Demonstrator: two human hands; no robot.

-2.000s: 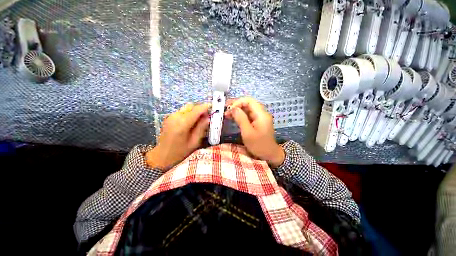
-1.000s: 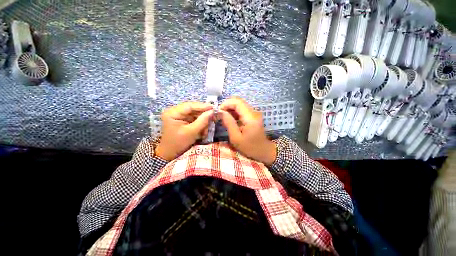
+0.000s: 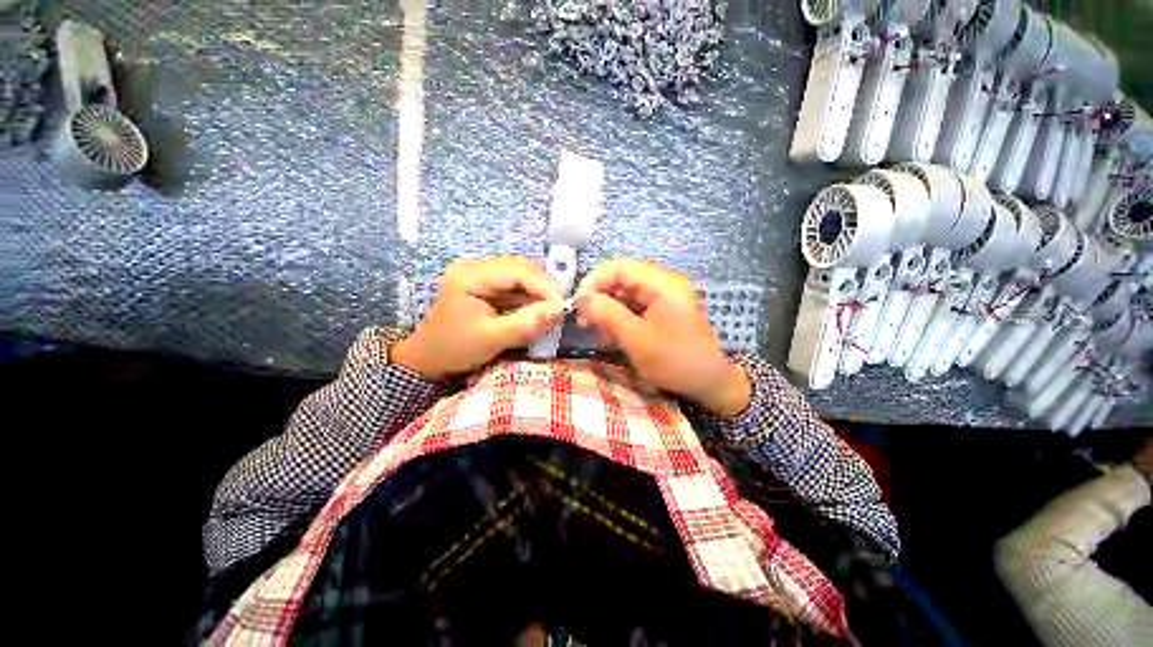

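Note:
A white handheld fan body (image 3: 577, 202) lies in front of me, its head away from me and its handle towards my apron. My left hand (image 3: 487, 314) is at the left side of the handle and my right hand (image 3: 651, 319) at the right side. The fingertips of both hands meet over the handle and pinch at something too small to make out. A pale dotted sheet (image 3: 733, 311) lies partly under my hands and shows to their right. The lower handle is partly hidden by my fingers.
Two overlapping rows of white fans (image 3: 850, 225) with thin red wires lie on the right. A pile of small grey fittings (image 3: 639, 51) is at the far middle. Another fan (image 3: 106, 139) lies at the far left. A whitish tape strip (image 3: 411, 120) crosses the bubble wrap. A person's sleeve (image 3: 1075, 556) shows lower right.
Since two seconds ago my fingertips have come together over the handle, covering part of it. The other person's sleeve at the lower right has moved further into view. The camera view has shifted slightly.

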